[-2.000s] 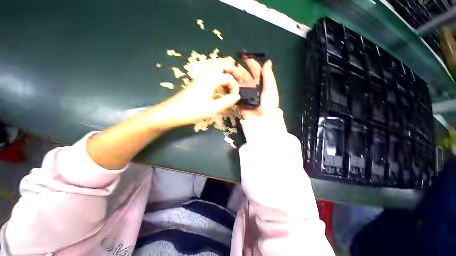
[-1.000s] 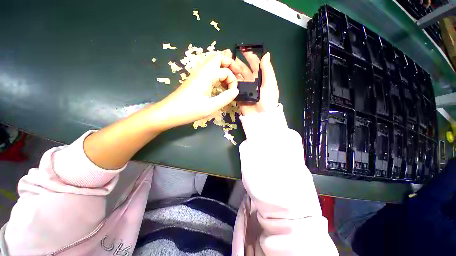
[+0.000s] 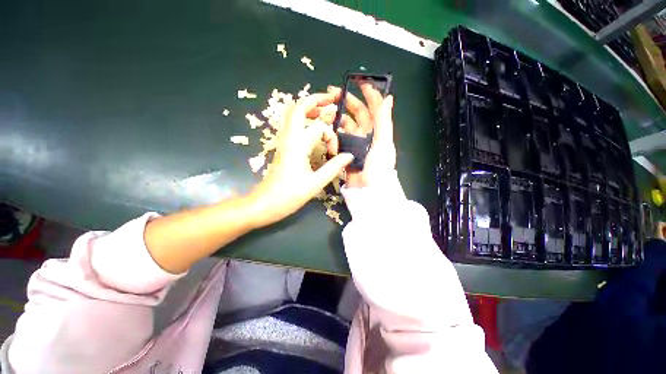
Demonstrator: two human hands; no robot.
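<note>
A black plastic housing [image 3: 356,148] is held upright in the picture above the green bench, its open window at the far end and its solid block at the near end. My right hand [image 3: 381,142] holds it from beneath and along its right edge; fingers show through the window. My left hand [image 3: 298,157] is at its left side, thumb on the solid block's lower left and fingertips at the left edge. Any small piece between these fingers is hidden. A loose heap of small pale pieces [image 3: 276,111] lies beside and partly under my left hand.
A stack of glossy black blister trays [image 3: 504,164] stands on the bench [image 3: 131,95] at right, housings in its pockets. A white strip [image 3: 365,25] and a brighter green surface lie beyond. A person's dark sleeve or clothing [image 3: 599,321] shows at lower right, shelving at upper right.
My left hand has opened from its pinch; its thumb has moved down onto the housing's near end and its fingers to the left edge. The housing is slightly tilted and lower.
</note>
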